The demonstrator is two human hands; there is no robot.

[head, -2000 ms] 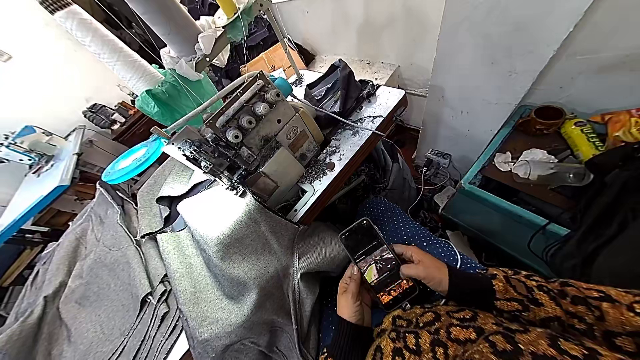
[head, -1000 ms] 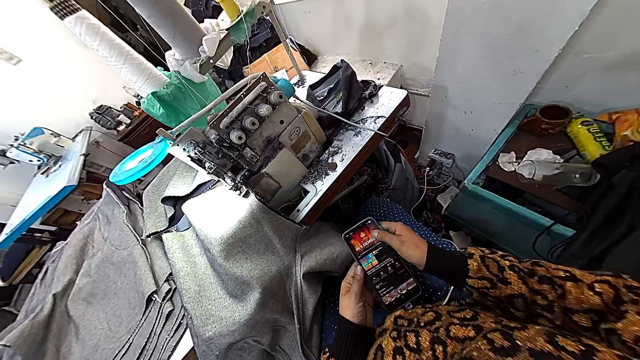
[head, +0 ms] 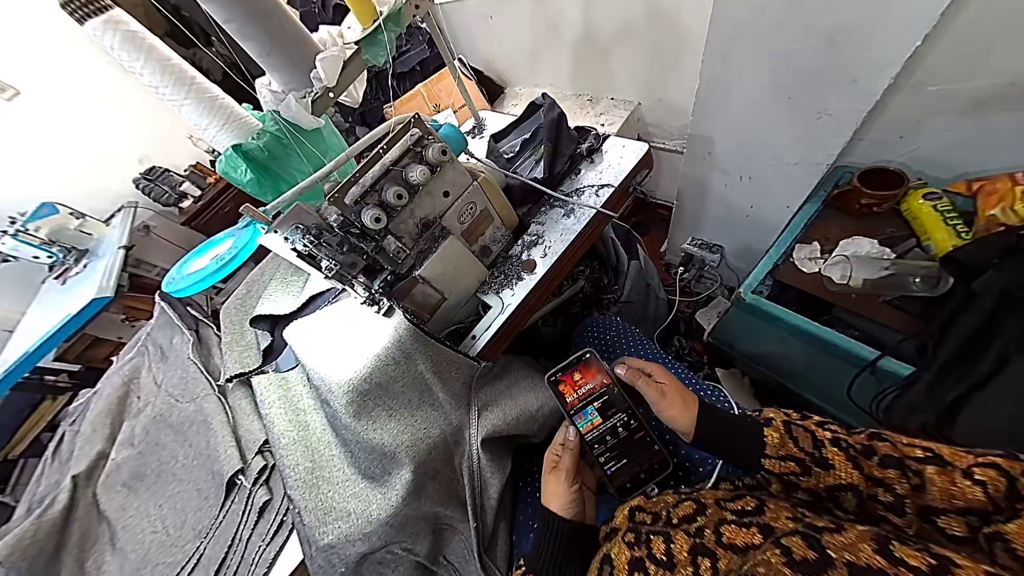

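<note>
A smartphone [head: 612,428] with a lit screen lies tilted over my lap. My left hand [head: 570,474] holds it by its lower left edge, the thumb along the side. At the upper right edge is my right hand [head: 660,394], its thumb and fingertips close to the phone; whether it touches the phone I cannot tell. Grey fabric [head: 384,416] drapes from the overlock sewing machine [head: 432,232] down beside my left hand. More grey fabric pieces [head: 136,432] hang in layers at the left.
The white machine table [head: 576,208] carries dark lint and a dark cloth bundle [head: 532,148]. A blue round tray [head: 212,260] is left of the machine. At right, a teal cabinet [head: 816,344] holds a brown mug [head: 876,188], a glass [head: 896,276] and a yellow packet [head: 934,220]. Cables hang near a power outlet [head: 704,252].
My right hand has moved from over the phone's screen to its right edge. The screen's picture differs from two seconds ago. My left hand stays on the phone.
</note>
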